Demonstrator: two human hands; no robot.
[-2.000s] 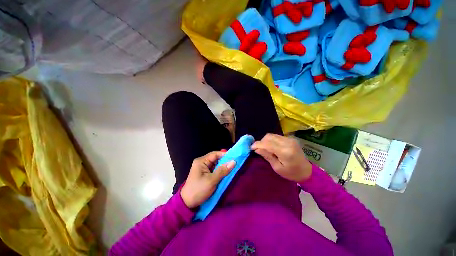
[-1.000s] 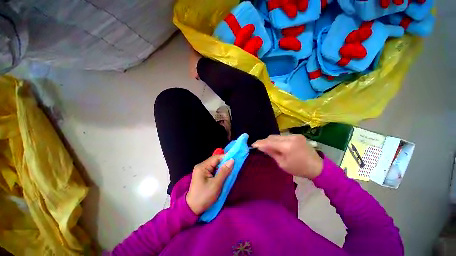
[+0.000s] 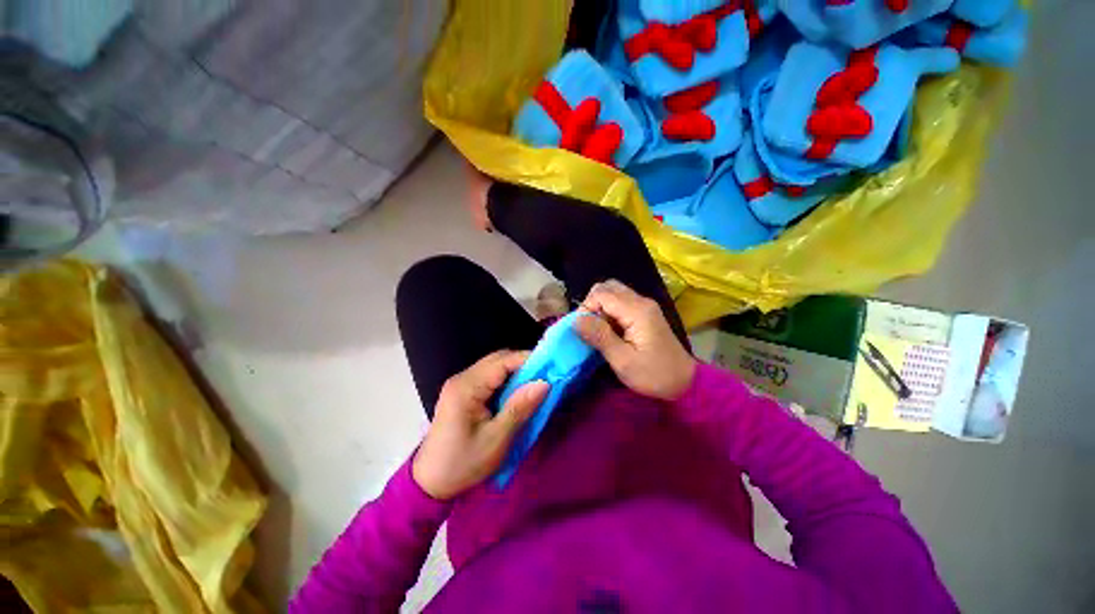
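A blue plush piece (image 3: 555, 374) is held almost edge-on above my lap, slanting from lower left to upper right. My left hand (image 3: 471, 422) grips its lower left side, thumb on top. My right hand (image 3: 639, 342) is at its upper end with thumb and fingertips pinched together at the edge. Whether a needle or thread is between those fingertips cannot be seen. The piece's red bow is not visible.
A yellow bag (image 3: 793, 278) full of blue pieces with red bows (image 3: 841, 108) lies beyond my knees. A green and white carton (image 3: 778, 360) with a dark tool (image 3: 886, 369) on pale card is at right. A crumpled yellow bag (image 3: 144, 420) and a whitish-grey sack (image 3: 264, 108) are at left.
My right hand has come in from the right, up against the piece's upper end. The red bow that showed beside my left hand is now out of sight. The view has shifted slightly.
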